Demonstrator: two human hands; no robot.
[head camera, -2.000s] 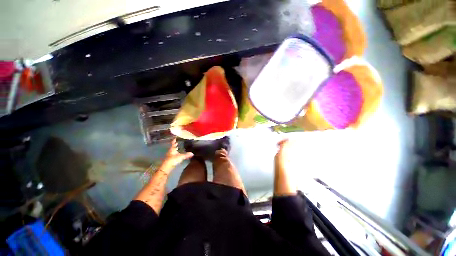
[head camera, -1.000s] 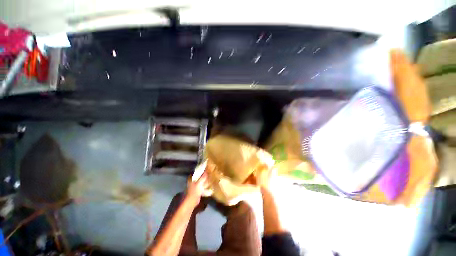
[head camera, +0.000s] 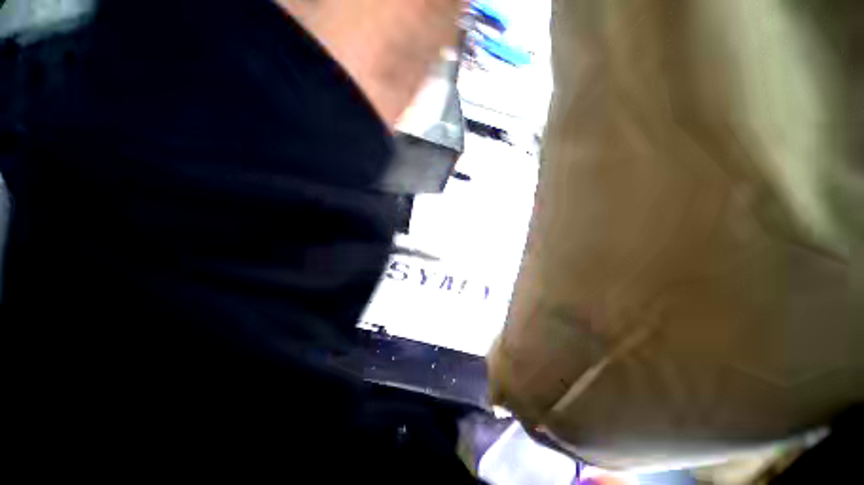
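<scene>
A large tan paper sack (head camera: 682, 246) fills the right half of the view, very close to the camera, creased and with its lower edge near the bottom. A black sleeve (head camera: 189, 237) fills the left half, with a blurred patch of bare skin, apparently a forearm, at the top. No hand shows; both are hidden or outside the picture, so what holds the sack cannot be seen. The sack's contents are not visible.
Between sleeve and sack is a white machine panel (head camera: 464, 237) with dark lettering. A grey metal corner (head camera: 422, 161) sits beside the bare skin. A black speckled ledge (head camera: 426, 368) runs below the panel. A pale object (head camera: 526, 459) and some purple show at the bottom.
The view has swung and tilted away from the floor. The sack, earlier low between both hands near the knees, is now close to the camera. The hands have left view.
</scene>
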